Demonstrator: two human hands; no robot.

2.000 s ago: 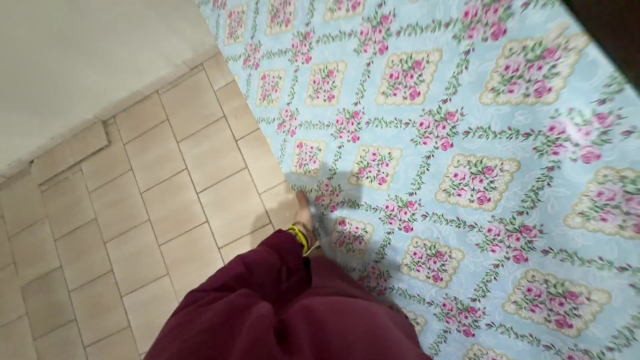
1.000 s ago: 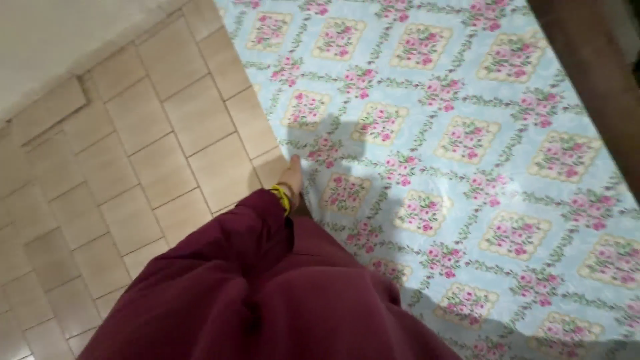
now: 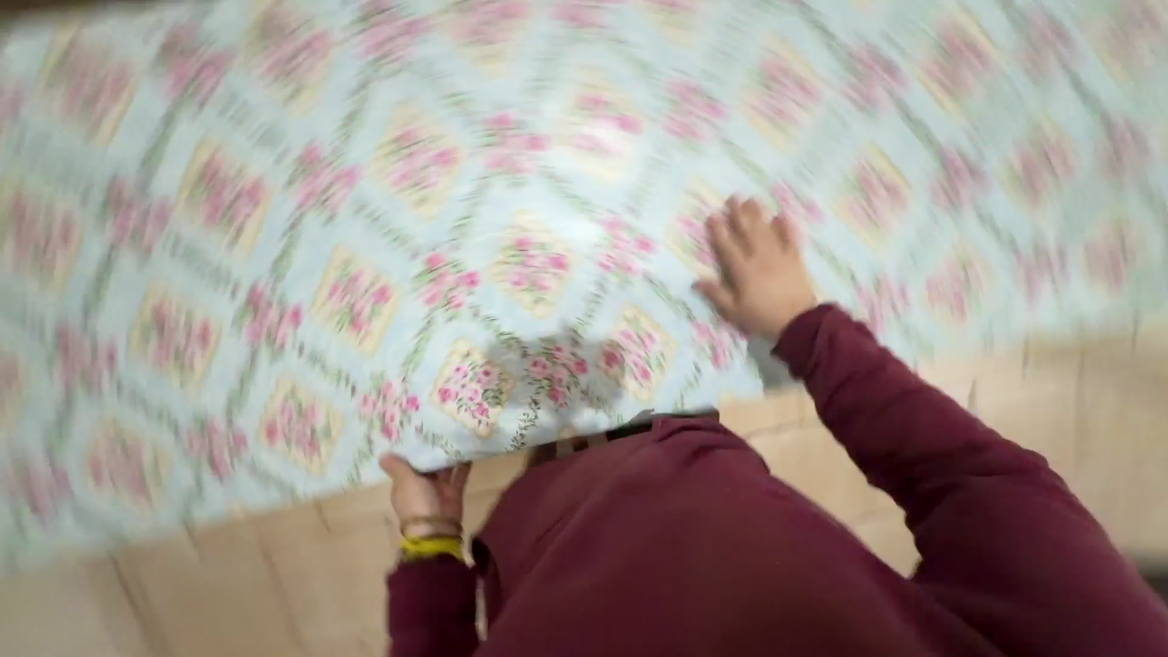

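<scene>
A light blue tablecloth [image 3: 534,265] with pink roses in cream diamond frames covers a long surface across the head view. At its near edge, lower centre-left, my left hand [image 3: 427,493] grips the cloth's edge, with the thumb on top and the other fingers curled below; a yellow band is around that wrist. To the right, my right hand [image 3: 756,265] is over the cloth with its fingers spread and palm down, and nothing is held in it. Whether this palm presses on the cloth cannot be told. Both arms have maroon sleeves.
Beige floor tiles [image 3: 210,593] run along the near side of the covered surface, left and right of my body. My maroon top [image 3: 675,547] is close against the cloth's edge at the lower centre. A dark strip shows at the top left corner.
My right hand has come into view over the cloth. The view has turned strongly, so the cloth now spans the top of the picture and the pale wall is gone.
</scene>
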